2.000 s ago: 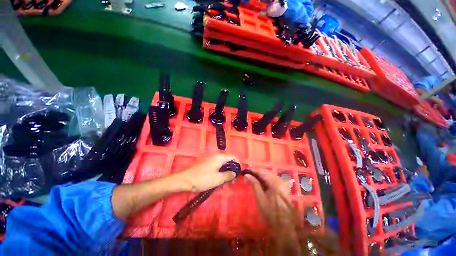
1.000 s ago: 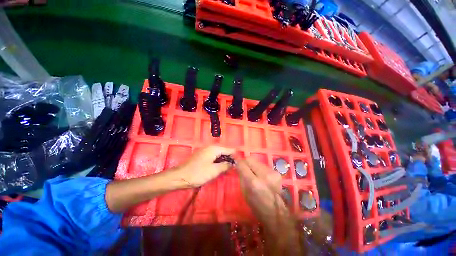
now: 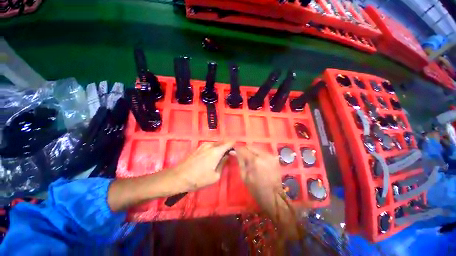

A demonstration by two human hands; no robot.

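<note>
My left hand [image 3: 202, 162] and my right hand [image 3: 257, 170] meet over the middle of the red-orange working tray [image 3: 145, 155]. They hold a small dark watch head [image 3: 231, 152], mostly hidden between the fingers. A black strap end [image 3: 176, 199] sticks out below my left hand. Strapped watches [image 3: 210, 90] stand in the far row of pockets, their black straps upright or leaning. Silvery watch heads [image 3: 308, 156] lie in pockets at the tray's right side, beside my right hand.
A stacked side tray [image 3: 345, 145] with watch heads and grey strips [image 3: 384, 175] is at right. Black straps [image 3: 105, 130], grey straps [image 3: 104, 95] and a clear plastic bag [image 3: 40, 135] lie at left. More red-orange trays [image 3: 250, 17] stand at the back. A blue sleeve shows at far right.
Both hands have closed in around the watch head, which shows less than before. The strap hanging from my left hand is now mostly covered. The camera view has shifted slightly.
</note>
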